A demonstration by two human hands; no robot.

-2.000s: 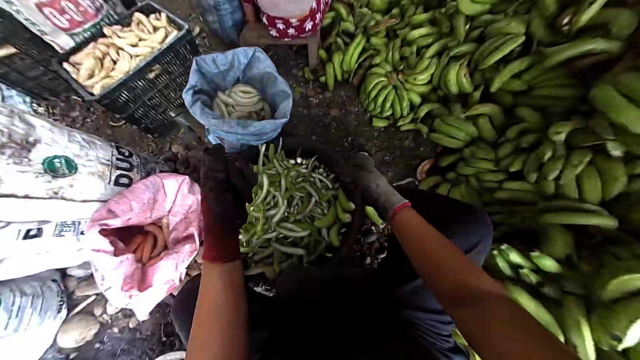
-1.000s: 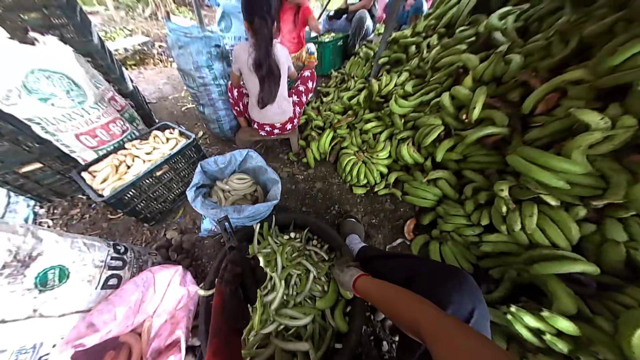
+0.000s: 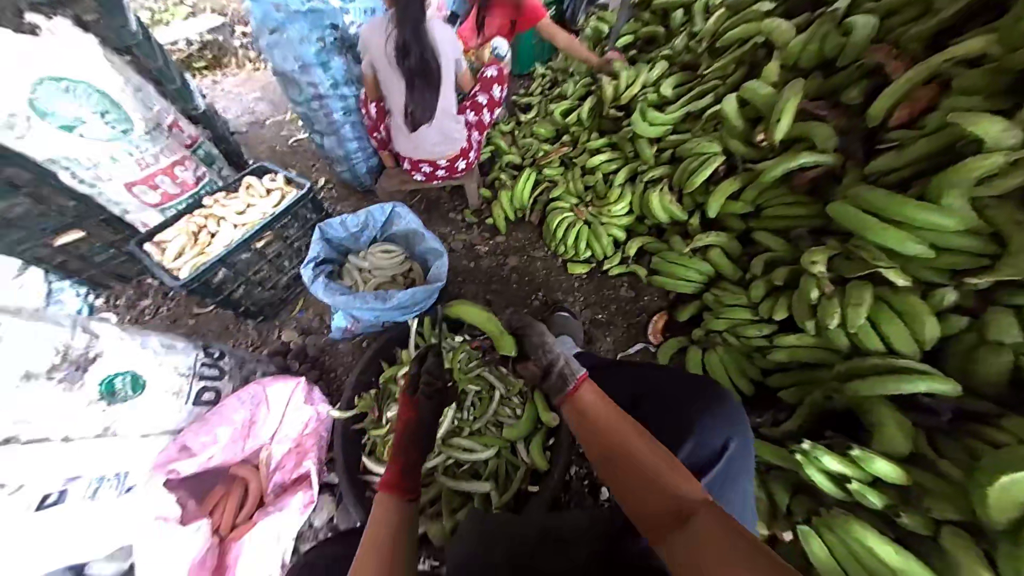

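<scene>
My right hand, in a grey glove with a red cuff, grips the near end of a green banana. My left hand, in a dark glove with a red cuff, is shut around a dark, thin tool, perhaps a knife, whose upper part stands beside the banana. Both hands are over a round black tub heaped with green banana peels and some green bananas. Beyond the tub stands a blue sack with peeled bananas inside.
A large pile of green bananas covers the right side. At left are a black crate of peeled bananas, white printed sacks and a pink sack holding reddish produce. A person sits on a low stool ahead; another person reaches toward the pile.
A green banana is now raised in my right hand, above the tub. My hands have come closer together. The other person's arm now reaches over the pile.
</scene>
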